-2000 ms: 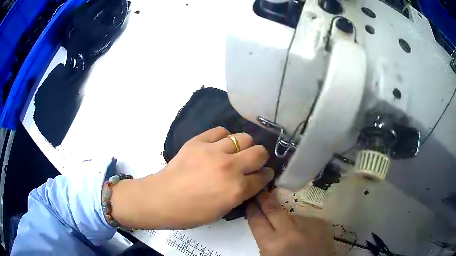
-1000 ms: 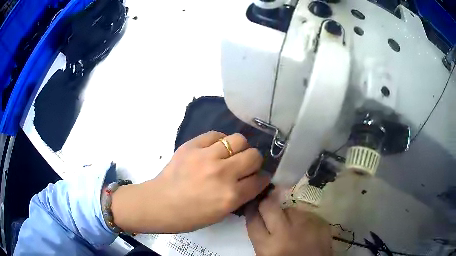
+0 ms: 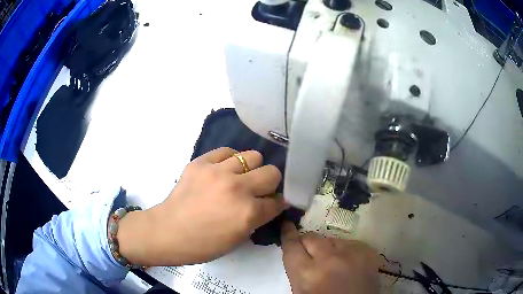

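A black fabric panel lies on the table, its right part under the sewing machine head. My left hand, with a ring and a bracelet, presses on the panel with its fingers curled at the machine's near side. My right hand is low beside it, its fingertips on the dark fabric edge near the needle area. The needle and presser foot are hidden behind the machine head and my fingers.
A tangled black bundle and a flat black panel lie at the far left, beside a blue crate. Black thread snips lie at the lower right. Printed ruler marks run along the table's front edge.
The view has shifted, so the machine head appears further left. The black panel has turned and moved slightly under my left hand. Both hands stay on the fabric.
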